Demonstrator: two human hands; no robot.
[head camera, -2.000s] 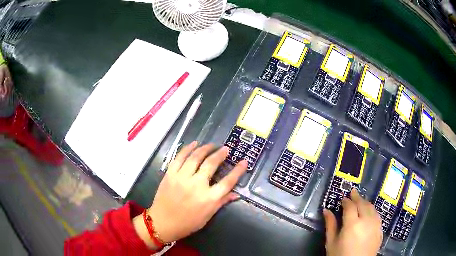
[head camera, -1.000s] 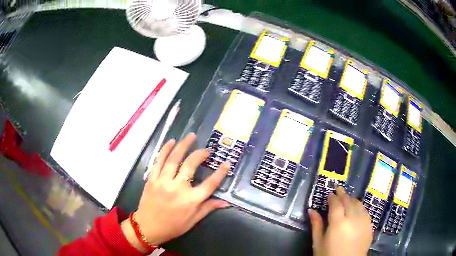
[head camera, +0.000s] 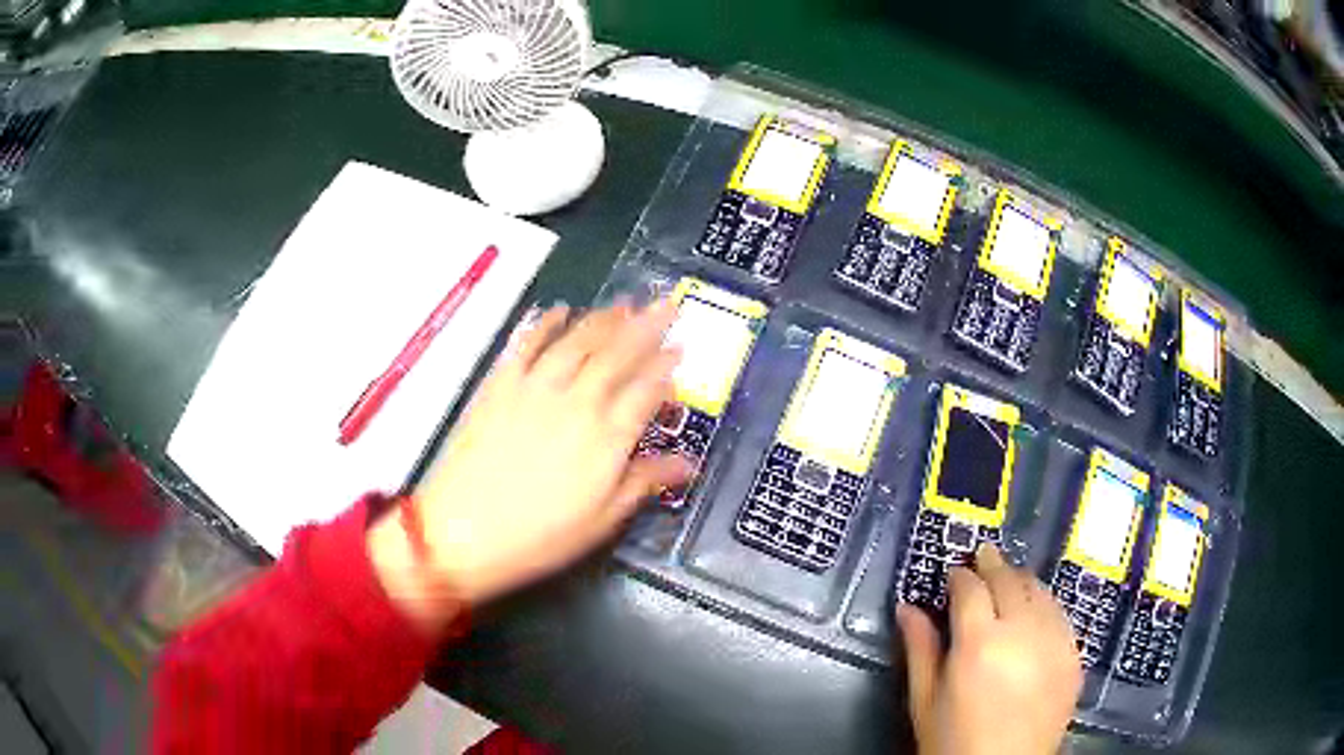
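A clear plastic tray (head camera: 634, 568) holds two rows of face-up keypad phones with yellow frames. My left hand (head camera: 538, 443) is blurred, over the near-left phone (head camera: 711, 354); its fingers are apart and cover part of the keypad, and it holds nothing. My right hand (head camera: 1002, 649) is at the dark-display phone (head camera: 973, 460) in the near row, with fingertips on its keypad and the thumb at its lower left edge. That phone lies in its pocket. The near-row phone (head camera: 837, 413) between the hands has a lit white display, like the others.
A white paper (head camera: 332, 295) with a red pen (head camera: 420, 342) on it lies left of the tray. A white desk fan (head camera: 534, 155) stands behind the paper. The green conveyor belt (head camera: 943, 74) runs beyond the tray. Red cloth shows at the far left edge.
My left hand has moved up and forward from the near-left phone's lower keypad to its upper part and hides more of it. My right hand stays at the dark-display phone. The view has shifted.
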